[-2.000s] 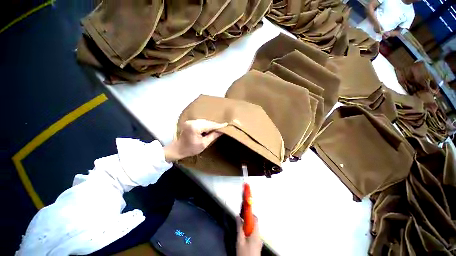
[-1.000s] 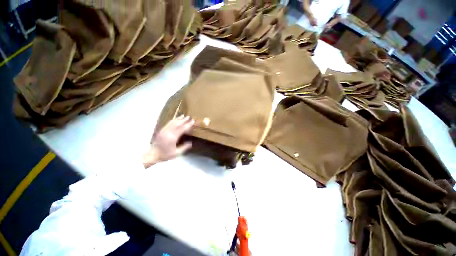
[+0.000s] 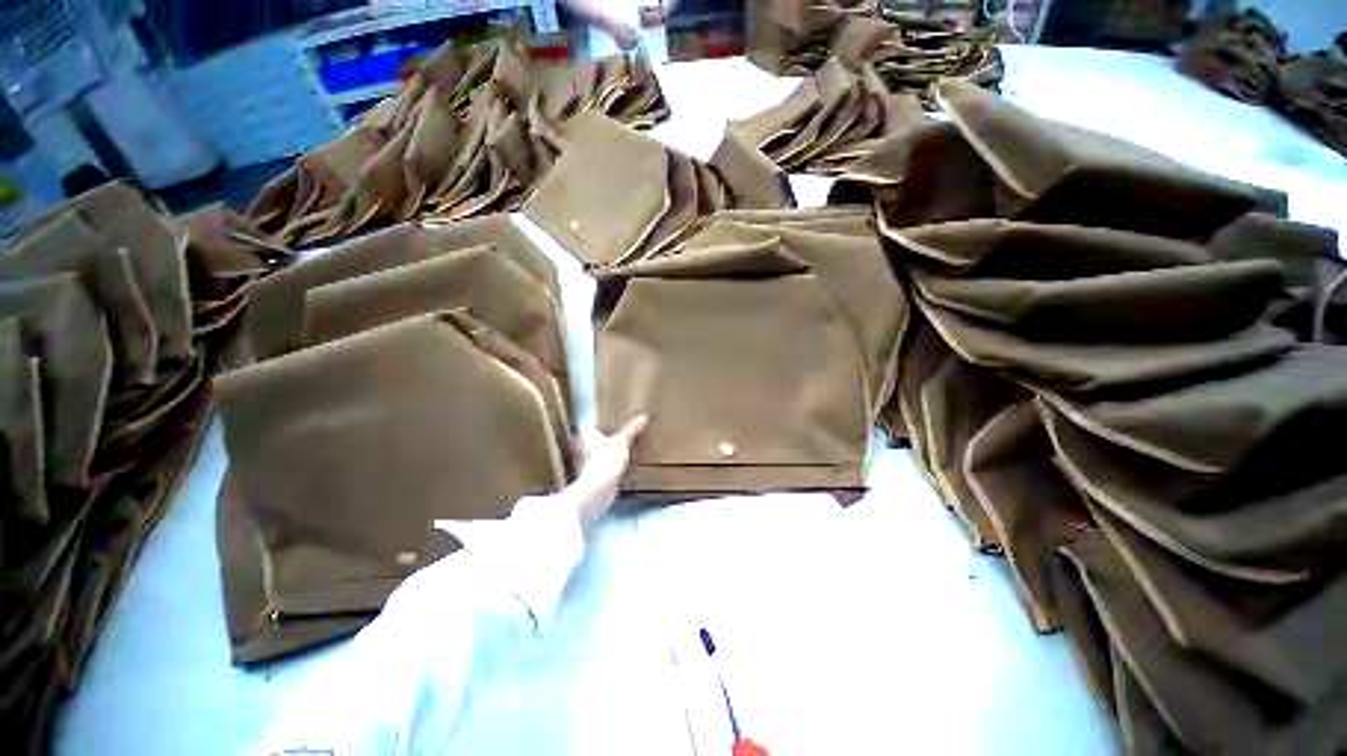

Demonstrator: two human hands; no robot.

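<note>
A brown pouch (image 3: pixel 746 369) lies flat in front of me, its hemmed edge towards me and a small pale snap or tag near the hem. My left hand (image 3: pixel 606 456) is at its left edge, thumb on top; the other fingers are hidden, so a grip cannot be confirmed. The stick lighter (image 3: pixel 749 747) shows at the bottom edge, only its thin dark-tipped nose and a bit of orange-red handle. My right hand is out of the picture. A loose pile of pouches (image 3: pixel 392 443) lies left of my left hand.
Large fanned stacks of brown pouches stand at the right (image 3: pixel 1167 488) and left (image 3: pixel 59 384) of the white table (image 3: pixel 886 650). More stacks (image 3: pixel 443 148) lie at the far end. A person's hands (image 3: pixel 613 18) show at the top edge, near shelves (image 3: pixel 392 52).
The view has swung right. My left hand has left the pouch it held open earlier, now on the left pile, and is at another pouch to the right. The lighter is lower in view.
</note>
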